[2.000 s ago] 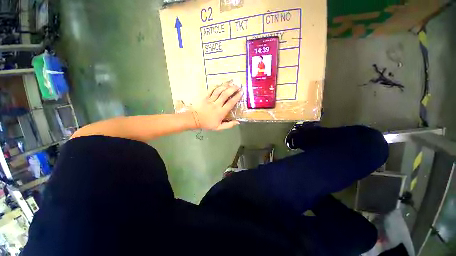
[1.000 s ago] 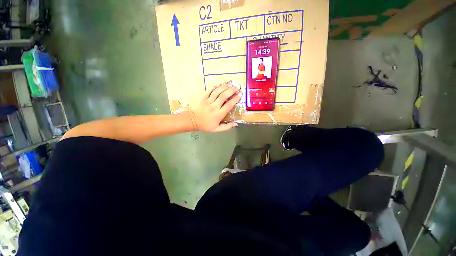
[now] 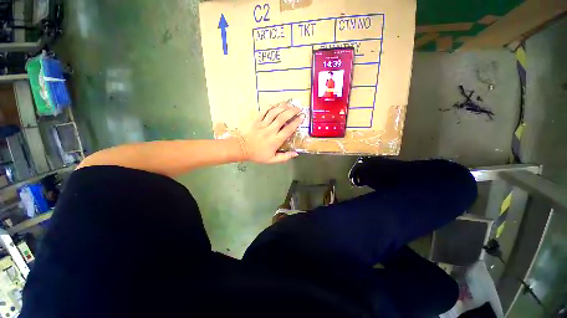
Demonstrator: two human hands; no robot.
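Observation:
A slim phone [image 3: 331, 102] lies face up on a brown carton [image 3: 232, 74] marked "C2", with a blue arrow and a printed grid. Its red-pink screen is lit and shows 14:39 and a small picture. My left hand [image 3: 273, 131] rests palm down on the carton's near edge, just left of the phone, fingers slightly apart and holding nothing. The fingertips are close to the phone's left edge; I cannot tell if they touch it. My right hand is not in view.
My dark-clothed legs [image 3: 373, 208] stretch to the right below the carton. Metal frames and a dark pedal plate [image 3: 461, 239] are at the lower right. Black scraps [image 3: 467, 102] lie on the floor at right. Shelving with a green and blue bundle [image 3: 50, 84] stands at left.
The view has shifted slightly. My left hand and the phone keep their places on the carton.

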